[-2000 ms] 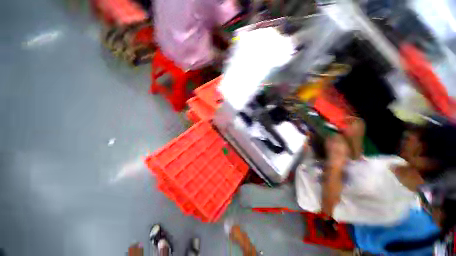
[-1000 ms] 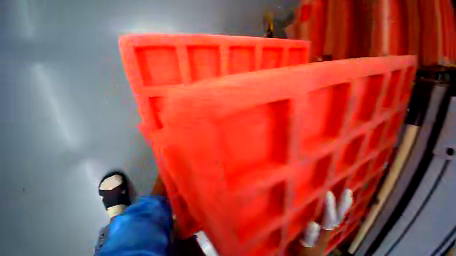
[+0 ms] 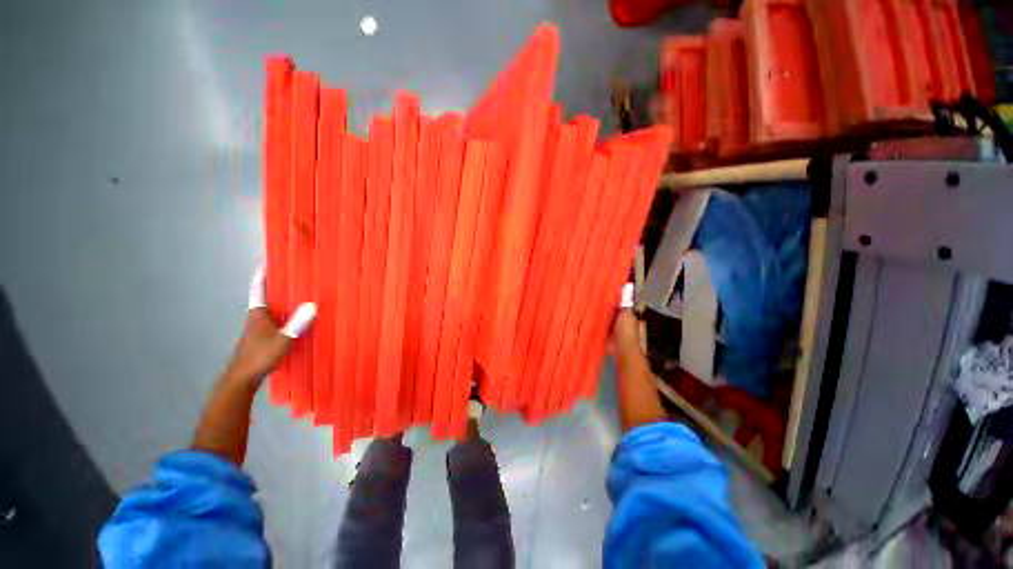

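Note:
A thick stack of red-orange trays [image 3: 411,267] is held on edge in front of me, seen from the sides as several upright slabs. One tray near the middle right stands higher and is tilted. My left hand [image 3: 267,336] grips the stack's left end, with white covers on the fingertips. My right hand [image 3: 627,322] presses on the right end, mostly hidden behind the stack, with one white fingertip showing.
More red-orange trays [image 3: 783,78] stand in a row at the upper right. Below them is an open frame holding blue material [image 3: 761,283] and cardboard pieces [image 3: 700,317]. A grey bench or machine edge [image 3: 889,367] is at the right. Grey floor [image 3: 133,222] lies to the left.
The trays, seen from their pocketed faces and spread apart a second ago, are now gathered edge-on between both hands. The view has turned, and my legs and both blue sleeves show.

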